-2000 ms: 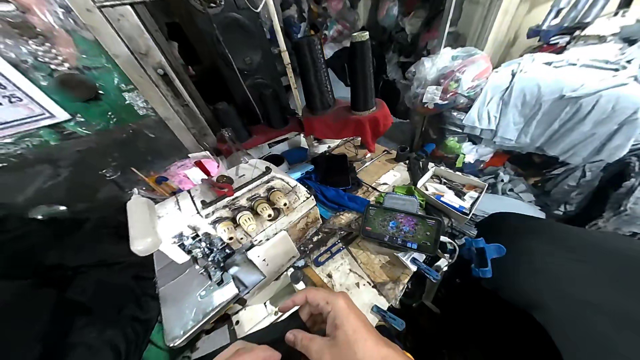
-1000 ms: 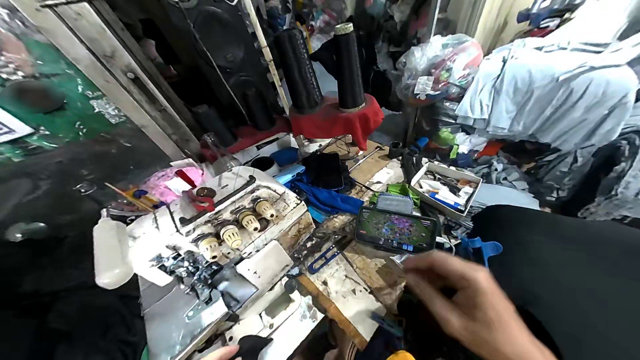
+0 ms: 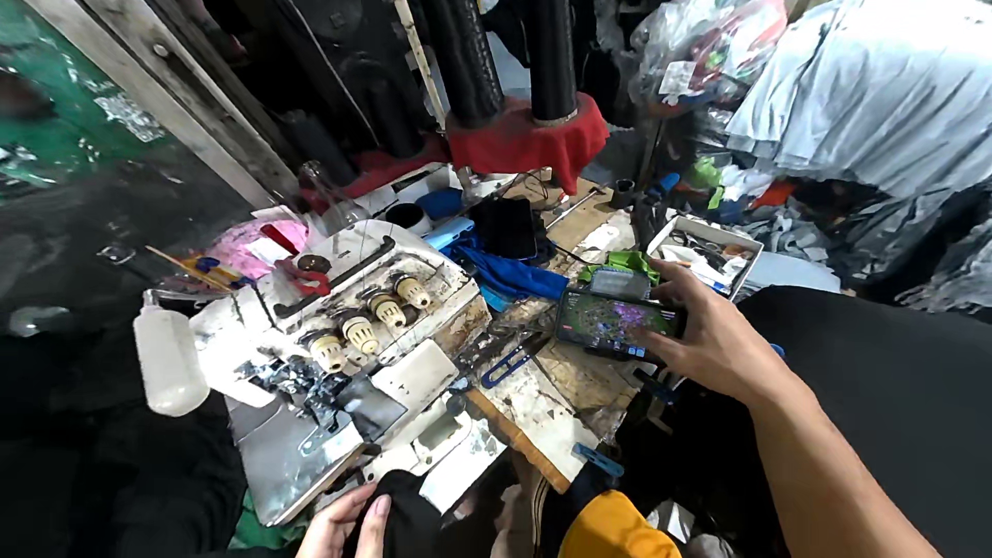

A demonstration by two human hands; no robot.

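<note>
My right hand (image 3: 701, 333) is at the right end of a smartphone (image 3: 608, 322) with a lit, colourful screen, its thumb over the screen and fingers at the far edge. Behind the phone lie a clear plastic case (image 3: 620, 284) and green cloth (image 3: 626, 262). At the bottom, my left hand (image 3: 349, 519) pinches black fabric (image 3: 415, 511) between thumb and fingers, just in front of an overlock sewing machine (image 3: 418, 271) with cream tension dials (image 3: 360, 333). A blue thread snipper (image 3: 505, 367) rests on the worn table between machine and phone.
A white oil bottle (image 3: 169, 356) stands left of the machine. Blue cloth (image 3: 511, 271) and a white box of small tools (image 3: 752, 248) lie behind the phone. Large black thread cones (image 3: 552, 62) rise from a red cloth (image 3: 535, 147). A blue clip (image 3: 598, 459) is at the table edge.
Two seconds ago both hands were together at the bottom over black fabric. My right hand has since moved up and right to the phone; my left hand remains low with the fabric.
</note>
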